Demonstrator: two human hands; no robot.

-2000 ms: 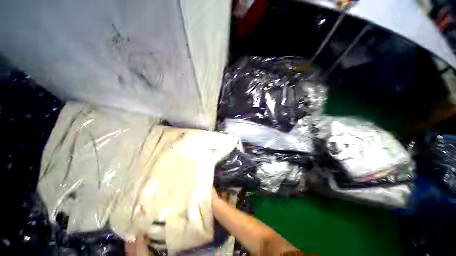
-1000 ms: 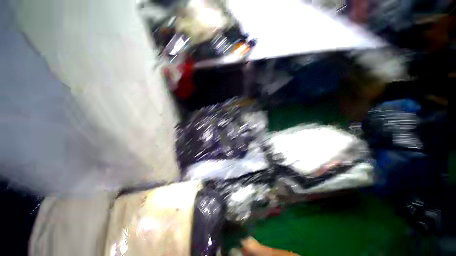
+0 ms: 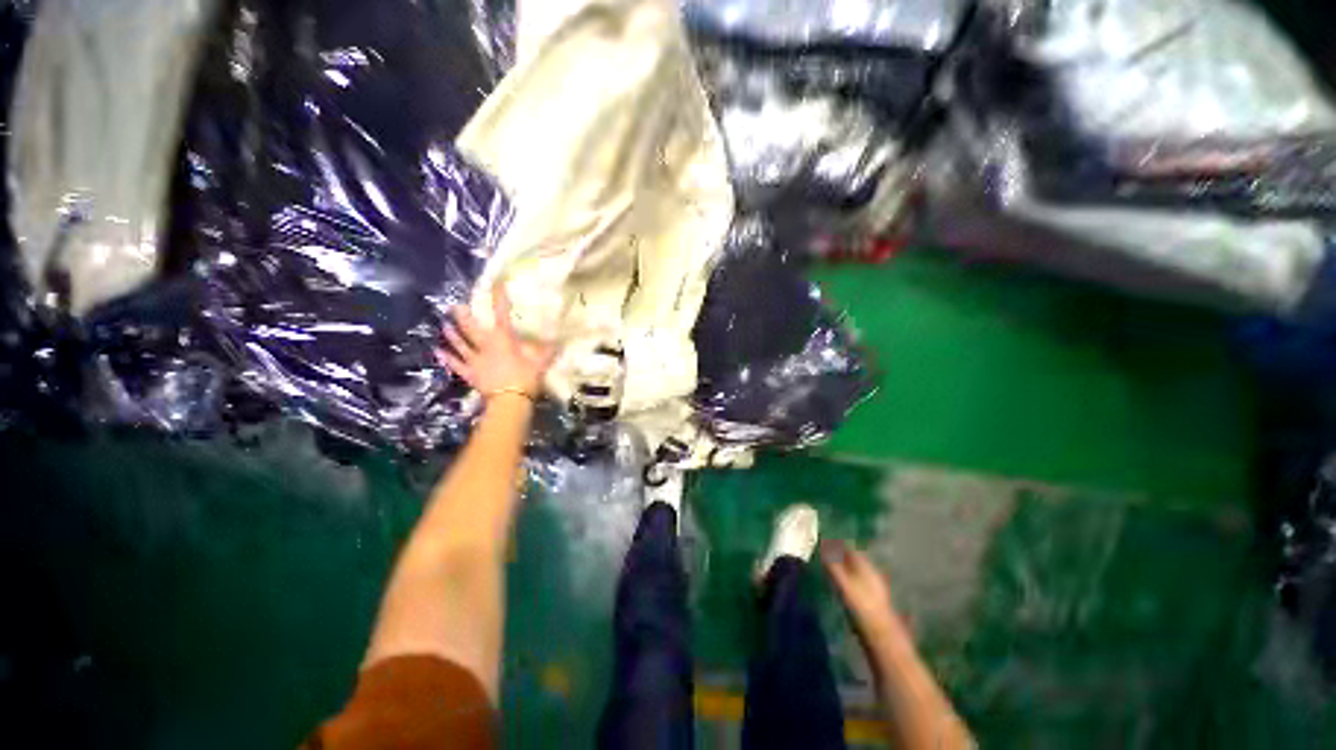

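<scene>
A cream garment (image 3: 623, 191) in clear film lies on top of dark bagged garments (image 3: 344, 191), its lower end with dark trim towards me. My left hand (image 3: 498, 349) is spread, fingers apart, at the cream garment's lower left edge, over the dark film. It holds nothing that I can see. My right hand (image 3: 850, 572) hangs low over the floor, away from the garments. It is small and blurred, and its fingers are hard to make out.
A pale bagged garment (image 3: 103, 147) lies at the far left. Bagged white and dark garments (image 3: 1172, 88) are piled at the upper right. The floor (image 3: 1026, 366) is glossy green. My feet in pale shoes (image 3: 793, 536) stand just before the pile.
The view has swung down to the floor and my feet. The large pale panel at the upper left has left the picture. My left hand is now in view, spread, and the cream garment lies on the dark pile.
</scene>
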